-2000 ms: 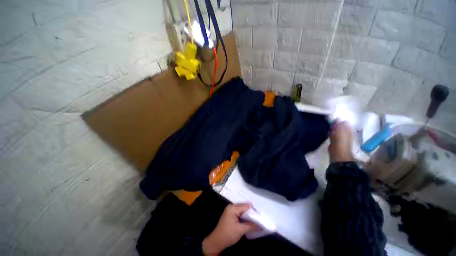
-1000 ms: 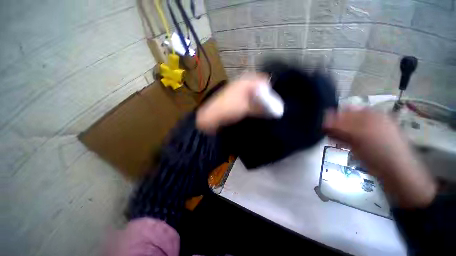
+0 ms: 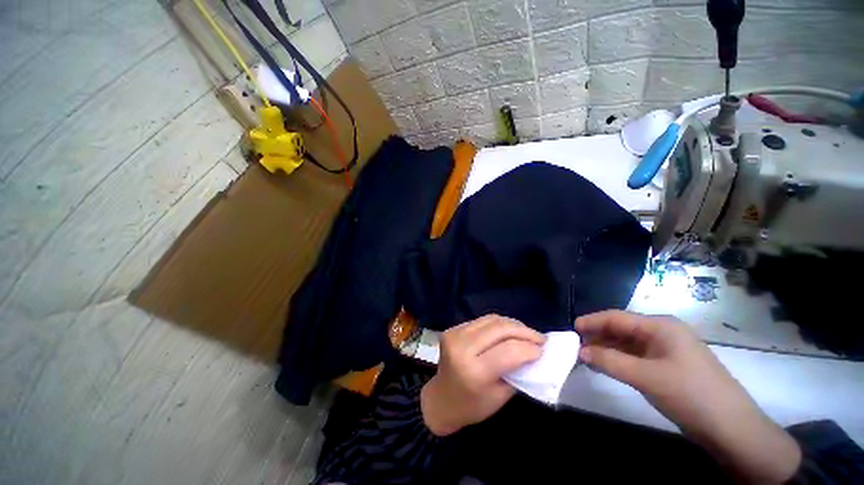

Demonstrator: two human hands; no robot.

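Note:
A small white piece [image 3: 547, 370] is pinched in my left hand [image 3: 481, 369] above the table's front edge. My right hand [image 3: 654, 355] is at the piece's right side, thumb and index finger close together at its edge; whether they grip it or the dark cloth behind is unclear. A dark navy garment piece [image 3: 540, 242] lies spread on the table, its right end beside the needle area [image 3: 660, 270]. More dark cloth [image 3: 365, 256] is heaped at the left, with orange material [image 3: 453, 189] showing.
The cream sewing machine head [image 3: 786, 185] stands at right, with a light blue handle-like object [image 3: 655, 157] and an upright black-handled tool [image 3: 727, 33]. Black cloth [image 3: 810, 294] lies under its arm. Cardboard [image 3: 246, 246] and a yellow plug [image 3: 276, 142] are at left, the white table [image 3: 739, 379] in front.
The dark piece, lifted and blurred between my hands a second ago, now lies flat towards the needle. Both hands have come down to the front edge with the white piece. The view has shifted right.

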